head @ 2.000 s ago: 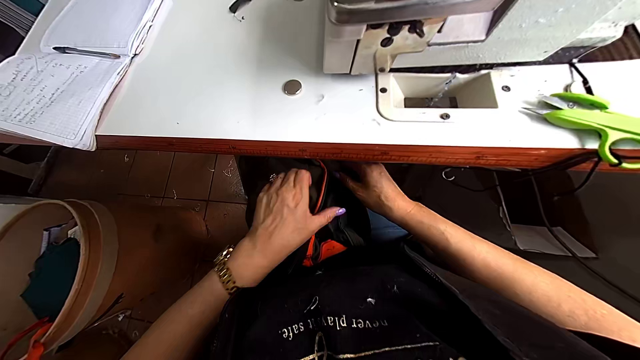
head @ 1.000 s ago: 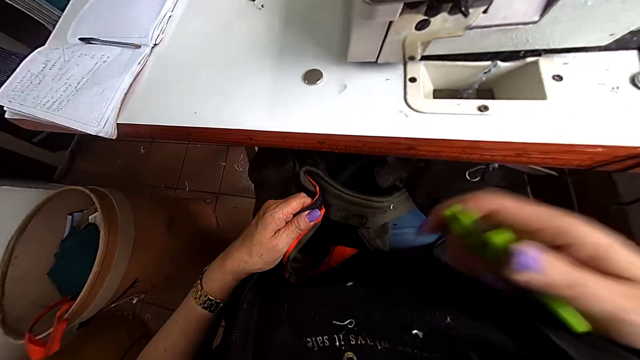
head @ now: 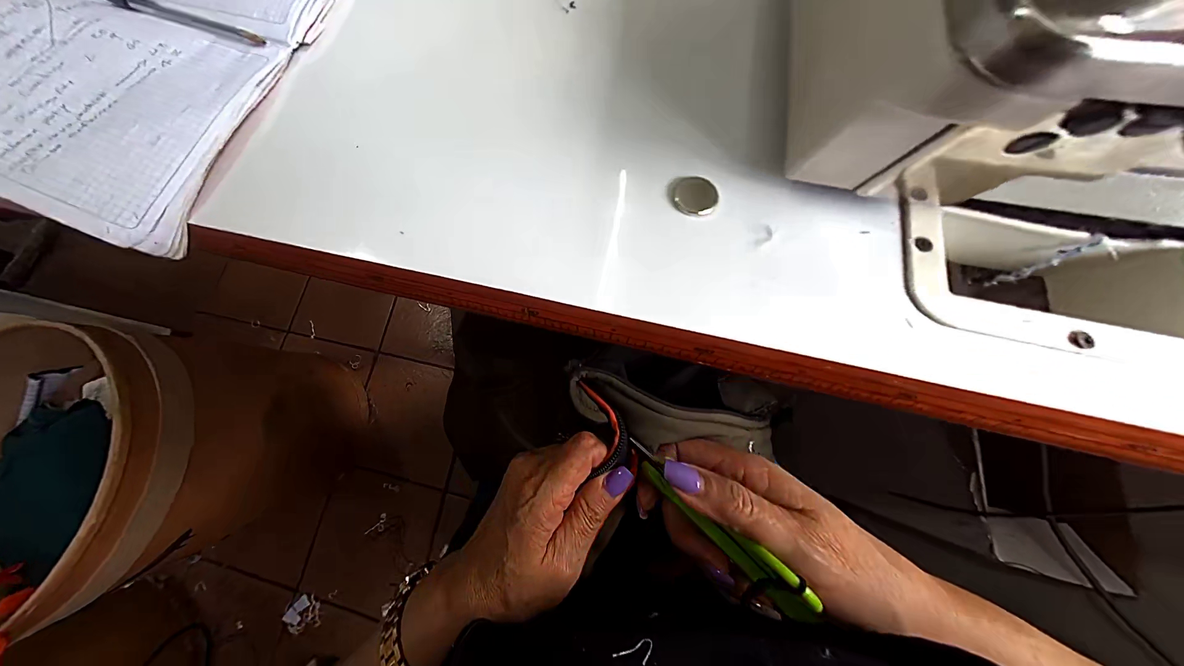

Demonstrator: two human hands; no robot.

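Observation:
My left hand [head: 550,527] pinches the edge of a garment where a dark zipper [head: 612,453] with orange trim runs, just below the table edge. Green-handled thread snips [head: 731,546] are in my right hand [head: 768,518], their tips touching or very near the zipper beside my left thumb. A grey fabric part [head: 675,416] of the garment lies beyond both hands, over my lap. The fingers of my right hand partly hide the snips, and the lower part of the garment is dark and hard to make out.
The white sewing table [head: 499,139] has a red-brown front edge. On it are an open notebook [head: 120,120] with a pen [head: 190,20], a round metal disc [head: 695,196] and a sewing machine [head: 869,102]. At the left stands a round bin [head: 153,462] holding fabric scraps.
My right hand, blurred at the right with the green snips a second ago, is now beside my left hand at the zipper. Two seconds ago the snips lay on the table. The view has moved closer.

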